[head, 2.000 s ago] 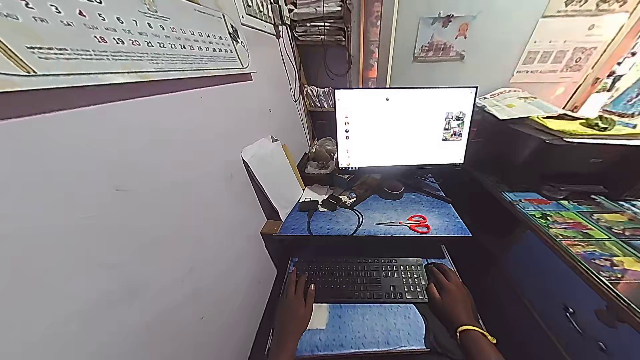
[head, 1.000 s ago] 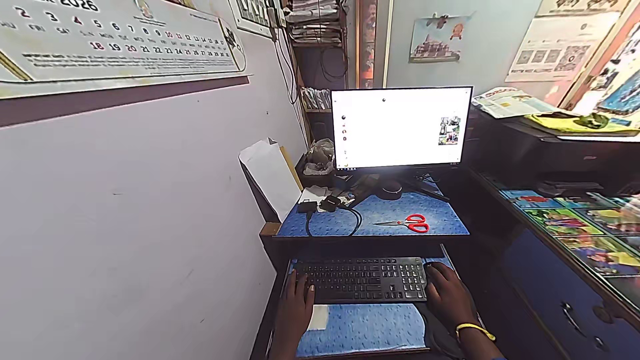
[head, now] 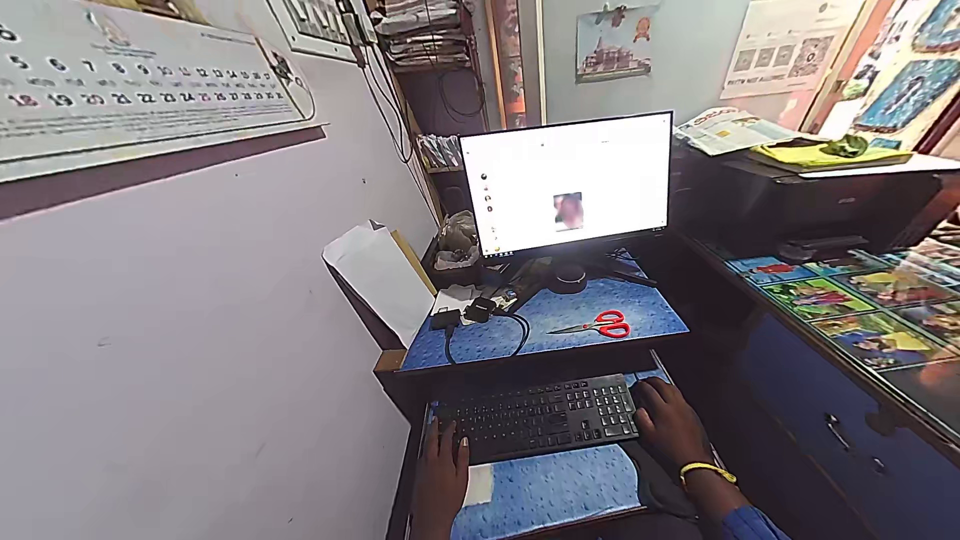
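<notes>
A black keyboard (head: 540, 420) lies on a blue-covered pull-out tray (head: 562, 484). My left hand (head: 444, 461) rests at its left end, fingertips on the keys and fingers apart. At the right end, my right hand (head: 667, 420), with a yellow band at the wrist, is curled over a dark computer mouse that it mostly hides. Behind the tray, red-handled scissors (head: 604, 325) lie on the blue desk top (head: 645, 307). The monitor (head: 574, 180) is lit, with a mostly white screen and a small picture low in the middle.
Black cables with connectors (head: 461, 315) lie left of the scissors. White paper (head: 382, 281) leans by the wall. A black printer (head: 840, 199) with a yellow item (head: 817, 155) on top stands right, behind a counter covered with pictures (head: 874, 337). A wall calendar (head: 142, 82) hangs left.
The small picture on the screen has gone from the right side to the lower middle and looks different. The view has tilted slightly. Both hands remain at the keyboard and mouse.
</notes>
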